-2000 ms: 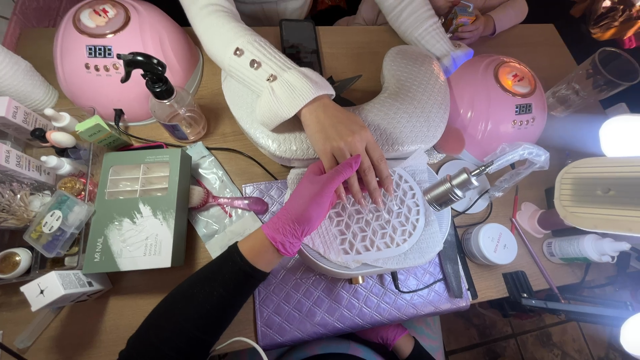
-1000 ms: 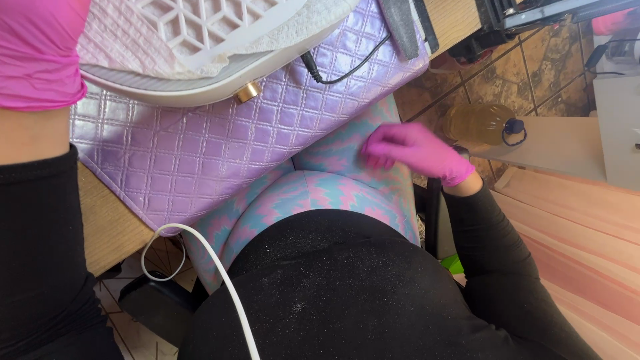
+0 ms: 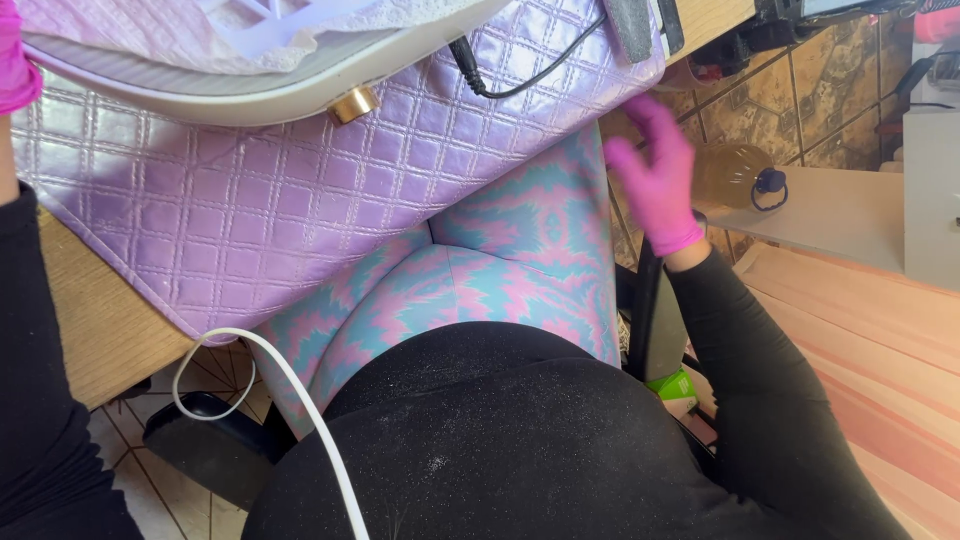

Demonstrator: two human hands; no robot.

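Note:
My left hand, in a pink glove, is cut off by the upper left edge of the view beside the white nail dust collector; its fingers are out of sight. My right hand, also gloved in pink and slightly blurred, hangs below the table corner at the right, fingers apart, with nothing seen in it. The dust collector, with a gold knob and white paper towel on top, rests on a purple quilted mat. A black cable plug and a grey nail file lie on that mat.
A white cable loops in front of my black top. Black armrests flank my lap, one on each side. A large bottle of yellowish liquid lies by a light shelf at the right. The wooden table edge is at the left.
The view has swung down to my lap since two seconds ago, when my left hand held another person's hand over the dust collector. My right hand has risen from over my lap toward the table corner.

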